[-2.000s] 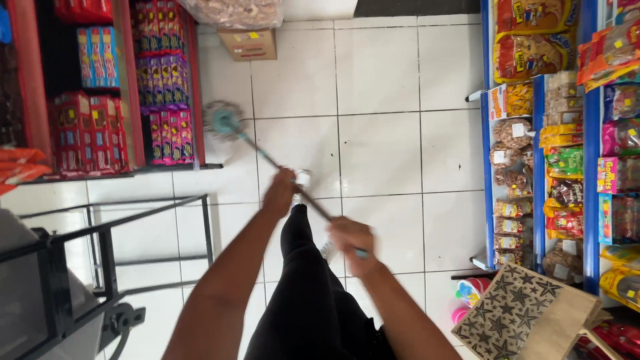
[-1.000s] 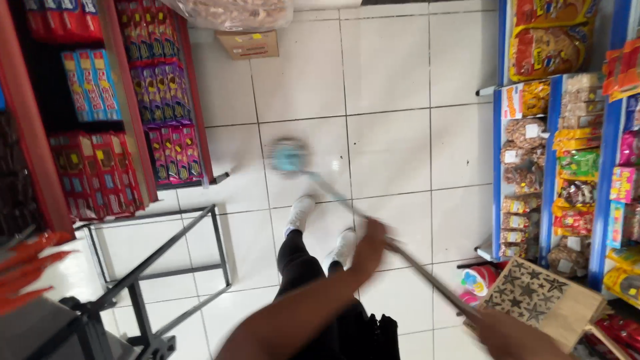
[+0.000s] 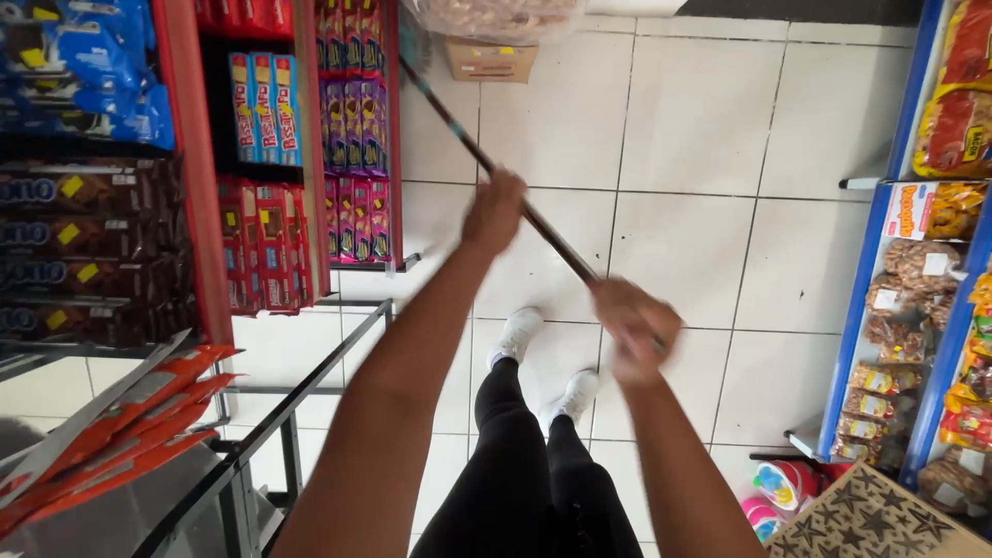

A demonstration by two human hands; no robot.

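Note:
A long dark handle [image 3: 559, 242] with teal bands slants from the upper left to the middle of the head view. My left hand [image 3: 496, 211] grips it partway along, and my right hand [image 3: 637, 329] is closed around its near end. At the far end a blurred teal-grey head, like that of a mop or broom [image 3: 416, 48], lies at the foot of the red shelf unit, partly hidden by it. White floor tiles [image 3: 682, 256] with a few small dark specks lie under the handle. My white shoes stand below it.
Red shelves [image 3: 194, 170] with packaged biscuits rise at the left, above a black metal frame [image 3: 310, 380]. A cardboard box [image 3: 490, 62] sits under a clear bag of brown food at the top. Blue shelves [image 3: 852, 325] of snacks, small toy buckets [image 3: 783, 484] and a star-patterned box [image 3: 868, 519] are at the right.
The teal head has moved from the open tiles up and left to the base of the red shelves. My right hand has come away from the star-patterned box toward the middle.

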